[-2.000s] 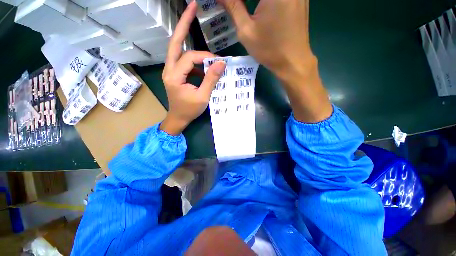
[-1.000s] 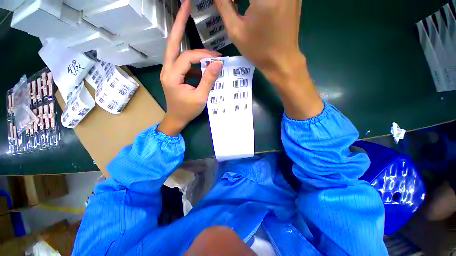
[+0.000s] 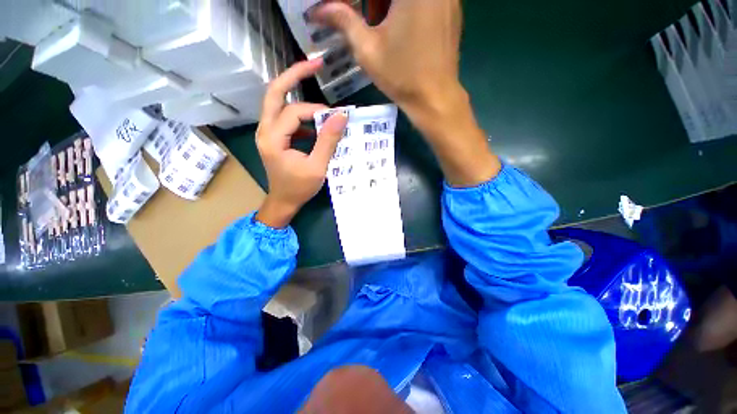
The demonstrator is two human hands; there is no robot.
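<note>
My left hand (image 3: 295,149) pinches the top left corner of a white label strip (image 3: 368,206) between thumb and fingers. The strip hangs towards me, with rows of barcode stickers on its upper part and a plain lower part. My right hand (image 3: 404,52) is blurred, fingers spread, over small labelled white boxes (image 3: 343,73) at the top centre. Those boxes show dark barcode patches in a row. Whether a sticker is on my right fingertips cannot be seen.
Stacked white cartons (image 3: 174,40) stand at upper left. Spare label strips (image 3: 190,162) lie on a cardboard sheet (image 3: 198,214). A clear pack of pinkish parts (image 3: 61,202) is at far left. Fanned white cartons (image 3: 699,81) stand at right. A paper scrap (image 3: 629,211) and blue stool (image 3: 634,307) are at lower right.
My right hand has moved left, its fingers now spread over the boxes. The left hand still holds the strip, slightly lower and further left in view. The camera view has shifted slightly.
</note>
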